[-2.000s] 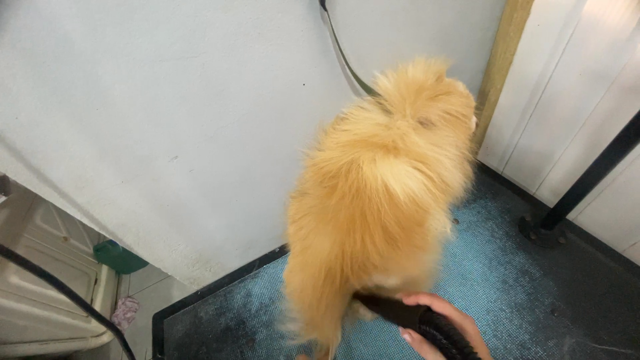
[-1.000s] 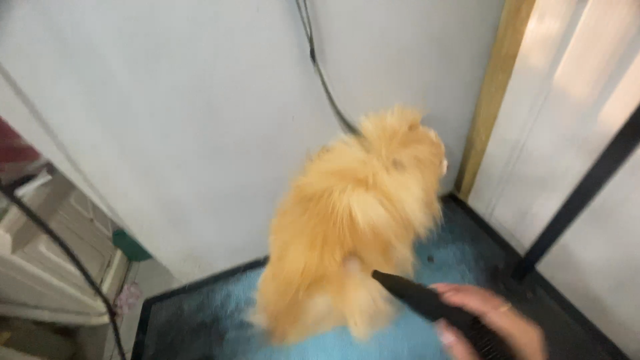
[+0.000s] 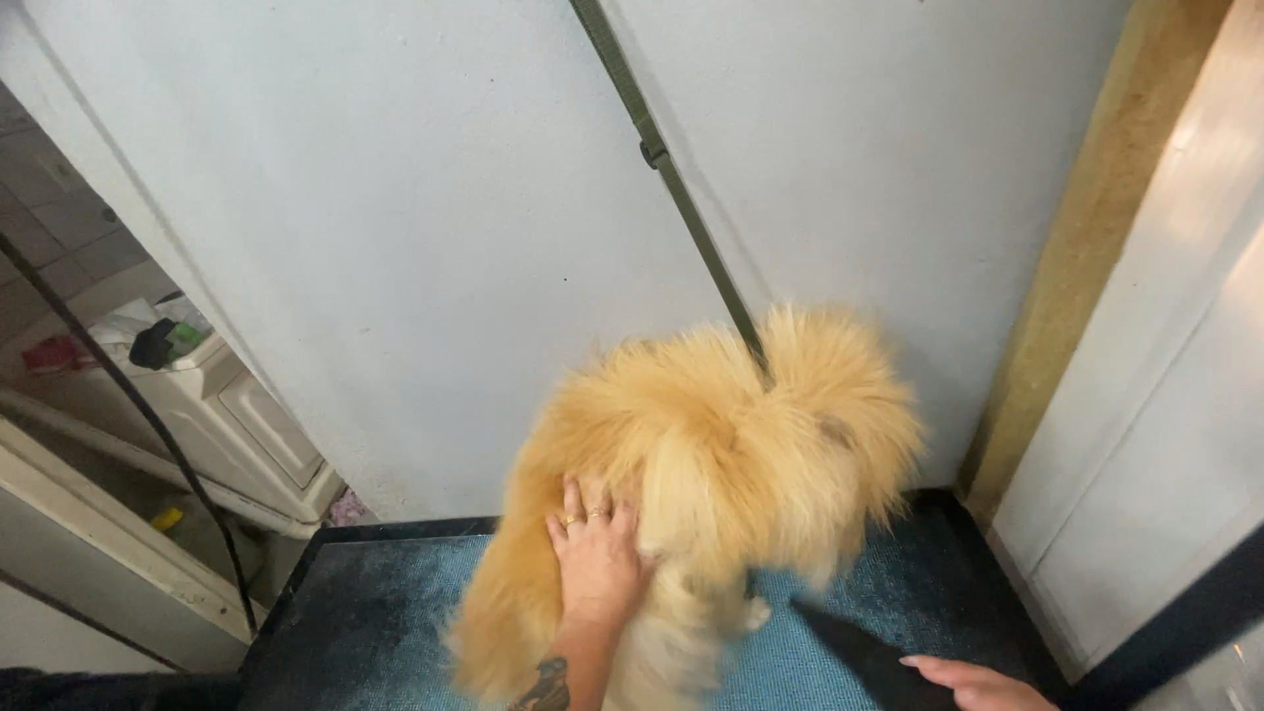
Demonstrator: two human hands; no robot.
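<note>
A fluffy golden-tan dog (image 3: 691,444) stands on a grooming table (image 3: 375,592) with a blue textured top and black edge. My left hand (image 3: 597,553), with rings on its fingers, lies flat on the dog's side, fingers apart in the fur. At the lower right my right hand (image 3: 973,681), partly cut off by the frame, holds the black nozzle of a pet dryer (image 3: 854,632). The nozzle's tip points up and left toward the dog's front legs, apart from the fur. A green strap (image 3: 681,197) with a slider runs down to the dog's neck.
Behind the dog rises a pale grey wall (image 3: 395,247). A wooden post (image 3: 1096,237) and white panels (image 3: 1145,464) stand at the right, with a black bar (image 3: 1175,632) lower down. At the left are a dark cable (image 3: 148,405) and a cream plastic unit (image 3: 262,425) with items on top.
My left hand has come into view and onto the dog's side. The nozzle has moved from the dog's rear toward its front legs. The view has shifted.
</note>
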